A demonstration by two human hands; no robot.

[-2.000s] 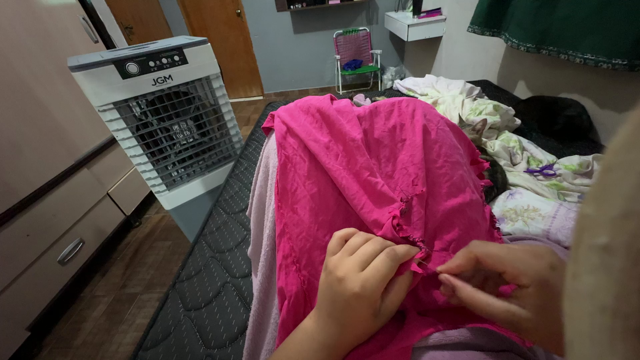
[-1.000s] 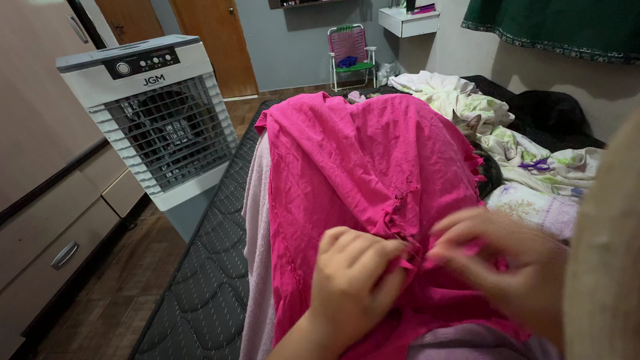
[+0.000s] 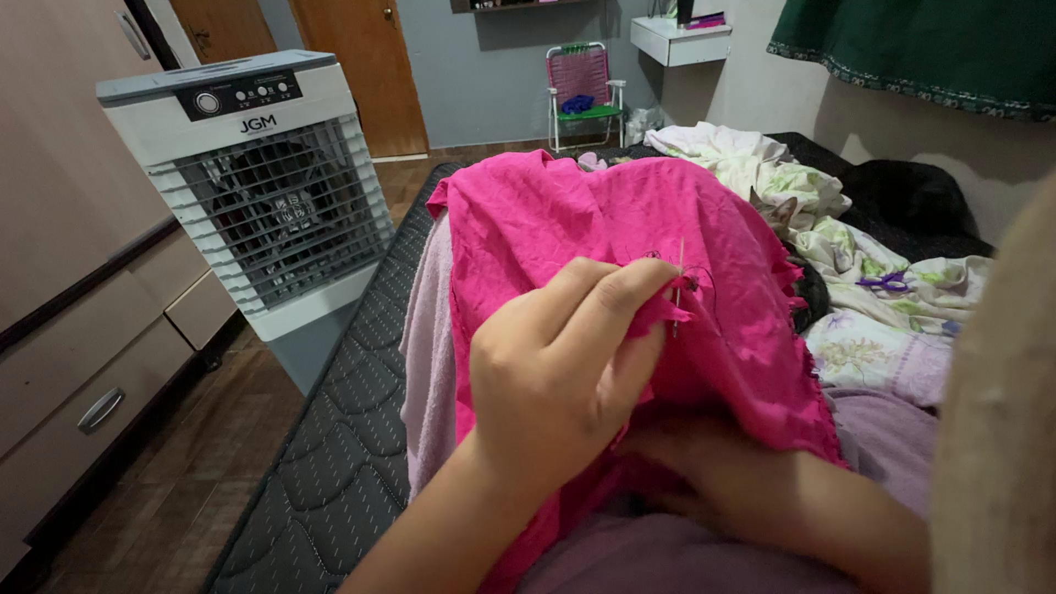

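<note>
A bright pink cloth (image 3: 577,214) with ragged edges lies draped over my raised legs. My left hand (image 3: 561,355) pinches a gathered fold of it between thumb and fingers. A thin sewing needle (image 3: 677,313) stands nearly upright through this fold, just right of my fingertips, and dark thread (image 3: 711,285) loops beside it. My right hand (image 3: 701,454) is lower and to the right, partly under the cloth; its fingers are blurred and covered, so its grip cannot be made out.
A dark quilted mattress (image 3: 355,429) is beneath me, with an air cooler (image 3: 272,198) at its left. To the right lie floral bedding (image 3: 866,272), purple scissors (image 3: 884,282), a cat (image 3: 775,213) and a black furry animal (image 3: 907,198). A folding chair (image 3: 577,82) stands behind.
My left hand has risen with the pinched fold. My right hand, earlier beside the left one above the cloth, has moved down and partly under it. The needle now shows plainly.
</note>
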